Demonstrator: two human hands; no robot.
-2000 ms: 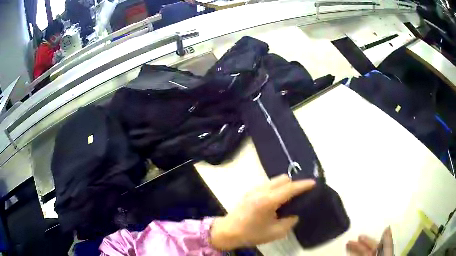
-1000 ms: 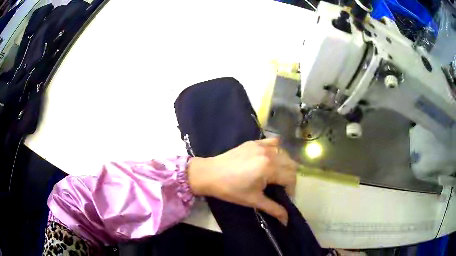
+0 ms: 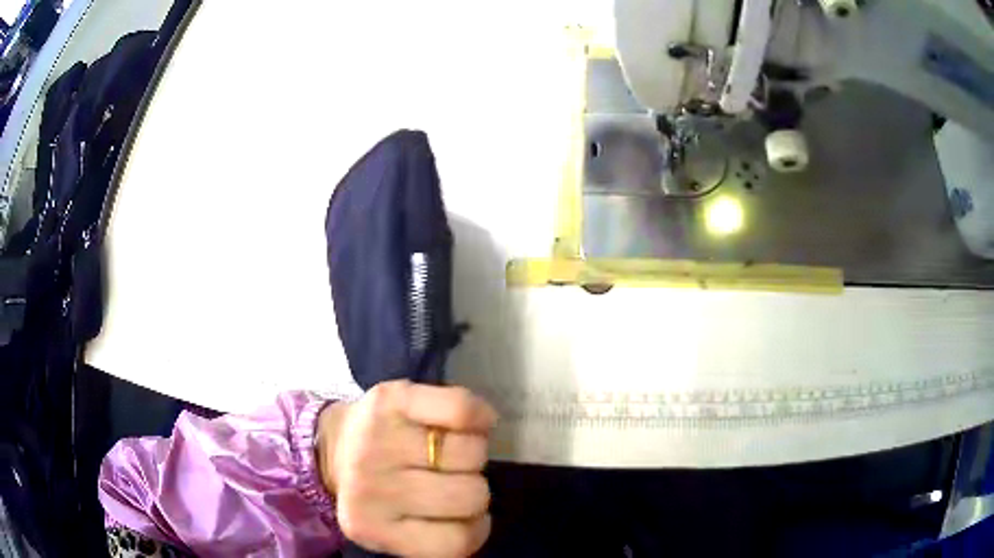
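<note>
A dark navy strap panel (image 3: pixel 382 251) stands up from my left hand, its rounded pocket end tilted over the white tabletop, with a silver zip along its right side. My left hand (image 3: pixel 414 469), with a ring on one finger, is closed around the panel at the table's near edge. The rest of the panel is hidden by the hand and cut off below. My right hand is not in view.
The sewing machine head (image 3: pixel 698 55) is at upper right, its presser foot (image 3: pixel 678 147) over the metal bed (image 3: pixel 850 207). Yellow tape (image 3: pixel 698 275) edges the bed. A printed ruler (image 3: pixel 698 409) runs along the white tabletop (image 3: pixel 251 196). Stacked dark panels (image 3: pixel 82 164) lie at left.
The view has turned from the pile to the machine. My left hand has moved from lying on the panel to gripping it, down and left, and the panel is now turned onto its side.
</note>
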